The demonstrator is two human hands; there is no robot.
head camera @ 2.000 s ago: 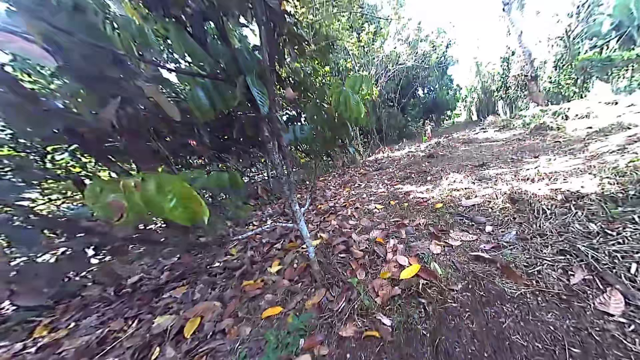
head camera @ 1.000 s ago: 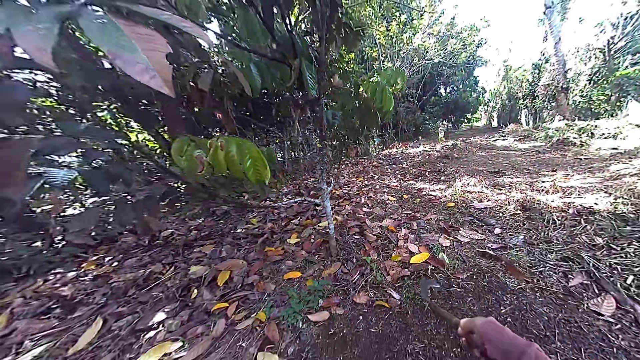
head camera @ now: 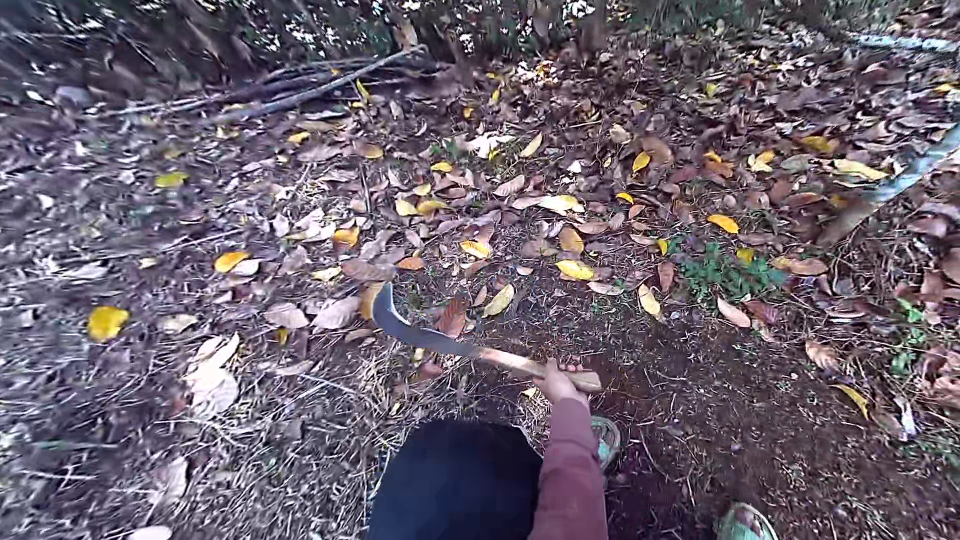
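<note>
My right hand (head camera: pixel 556 382), in a dull red sleeve, is closed around the wooden handle (head camera: pixel 517 362) of a billhook-like tool. Its dark curved blade (head camera: pixel 420 337) points left over the leaf litter, the hooked tip bent upward in the view. Whether the blade touches the ground I cannot tell. My left hand is out of sight. Dark cloth over my leg (head camera: pixel 457 480) fills the bottom middle, and a green shoe (head camera: pixel 606 441) shows beside the sleeve.
Dry brown and yellow leaves (head camera: pixel 574 270) cover much of the ground. Cut branches (head camera: pixel 322 91) lie at the upper left. A slim pale trunk (head camera: pixel 892 191) leans at the right, near a small green plant (head camera: pixel 727 274). Another green shoe (head camera: pixel 744 523) is at the bottom.
The view has swung down and left to the ground. My right hand, at the lower edge a second ago, now shows with the whole hooked tool; two seconds ago no hand was visible.
</note>
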